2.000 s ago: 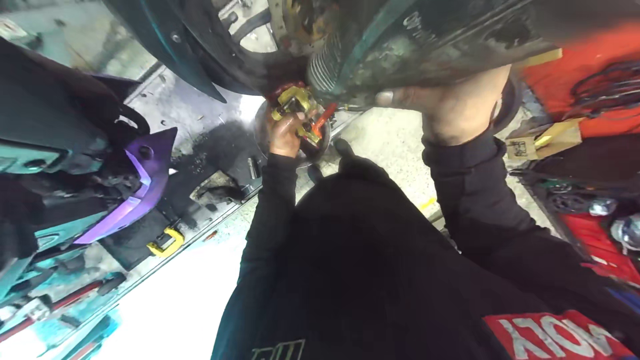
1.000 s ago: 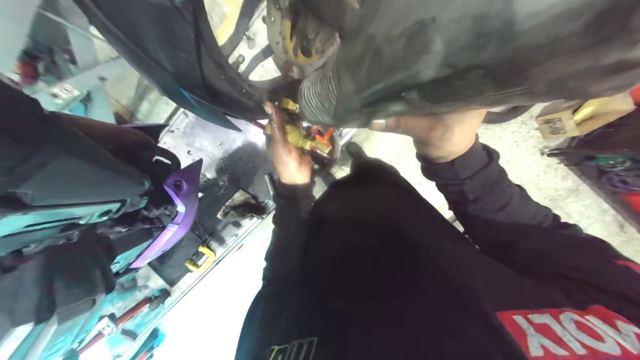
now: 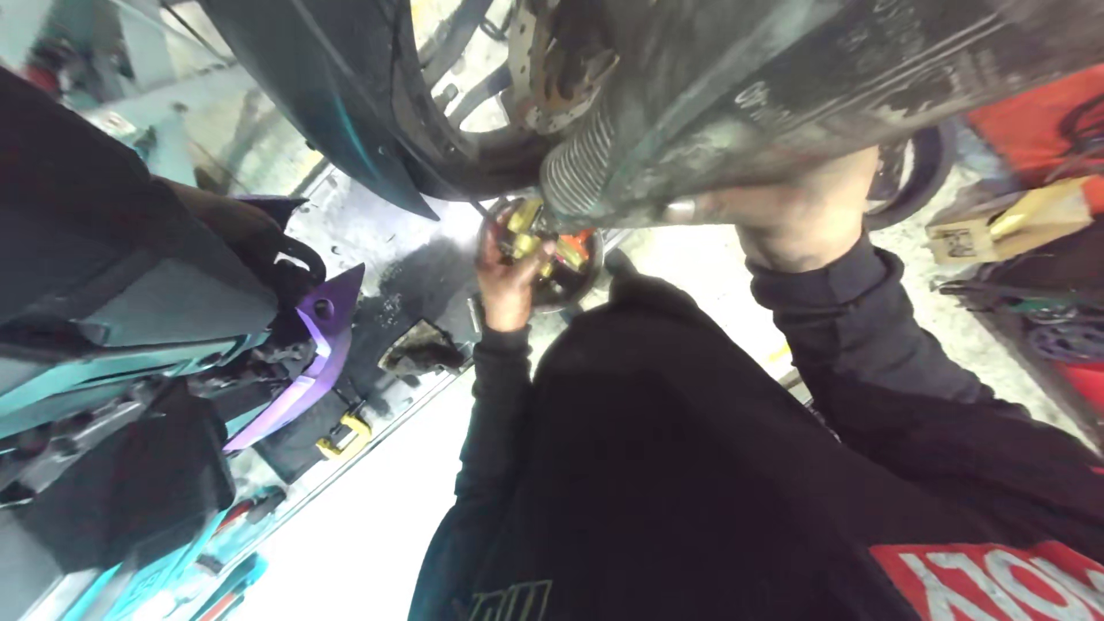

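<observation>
My right hand (image 3: 798,211) lies against the lower edge of the dark, scuffed motorcycle bodywork (image 3: 776,103), its thumb pointing left; the other fingers are hidden behind the part. Lower and to the left, my left hand (image 3: 509,285) is at a round dark bowl (image 3: 565,297) that holds yellow and red items. Its fingers are at a yellow metal piece (image 3: 523,246), but I cannot tell whether they grip it. A ribbed rubber boot (image 3: 578,168) comes down just above the bowl. Beside it are a brake disc (image 3: 526,69) and a black fender (image 3: 345,112).
At left stands another dark and teal vehicle with a purple panel (image 3: 323,362). Near it lie a yellow C-shaped clamp (image 3: 347,437) and a dirty cloth or pad (image 3: 421,349). A cardboard box (image 3: 1009,224) and a red surface (image 3: 1048,116) with cables are at right. My knee is below the bowl.
My left hand's fingers, extended upward beside the yellow piece a second ago, are now lower and bent at the bowl. My right hand stays against the bodywork.
</observation>
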